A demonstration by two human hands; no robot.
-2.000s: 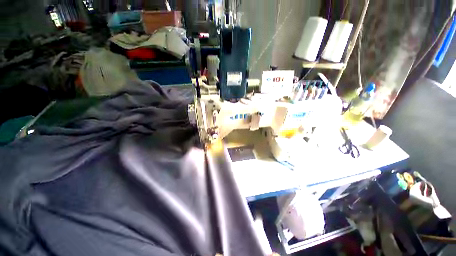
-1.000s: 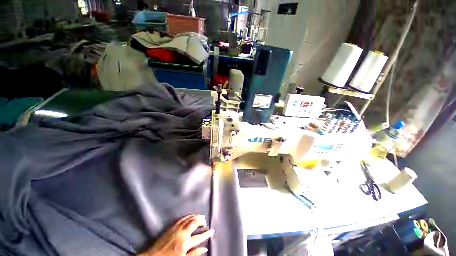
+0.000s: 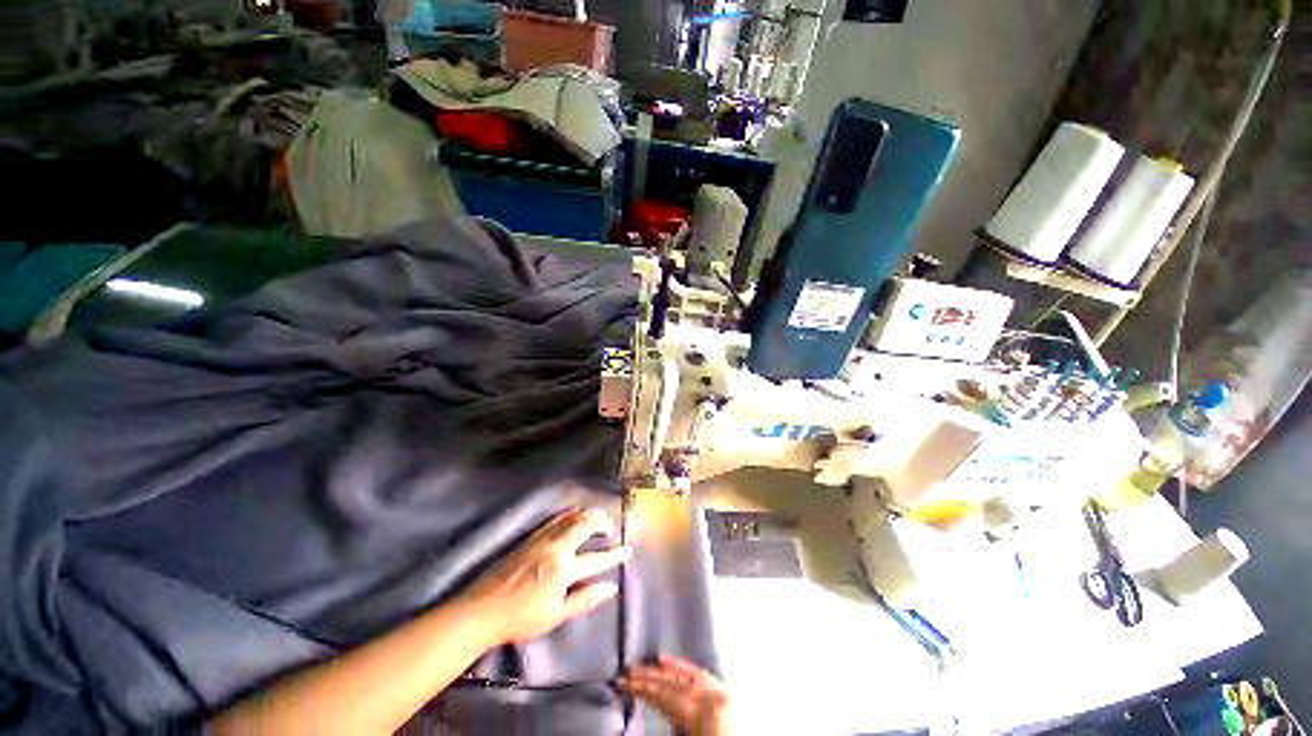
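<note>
Grey-purple fabric [image 3: 317, 475] lies heaped over the left side and runs up to the needle area of the white sewing machine [image 3: 763, 431]. A folded band [image 3: 669, 590] runs from the needle toward me, with a thin dark line along it. My left hand [image 3: 554, 575] lies flat on the cloth just left of this line, fingers apart. My right hand [image 3: 684, 693] is at the bottom edge, partly cut off, its fingers on the band; whether it pinches the cloth is unclear. The presser foot [image 3: 633, 482] is small and blurred by glare.
A teal phone-like device [image 3: 861, 237] stands before the machine head. Thread cones [image 3: 1058, 187] stand on a rack behind. Scissors [image 3: 1111, 575], a loose thread cone [image 3: 1206, 564] and a bottle with a blue cap [image 3: 1183, 431] are on the right. A control box [image 3: 938, 321] and fabric piles are behind.
My left hand has come into view and moved up the cloth toward the needle. My right hand has appeared at the bottom. The view has shifted, placing the machine farther right and lower.
</note>
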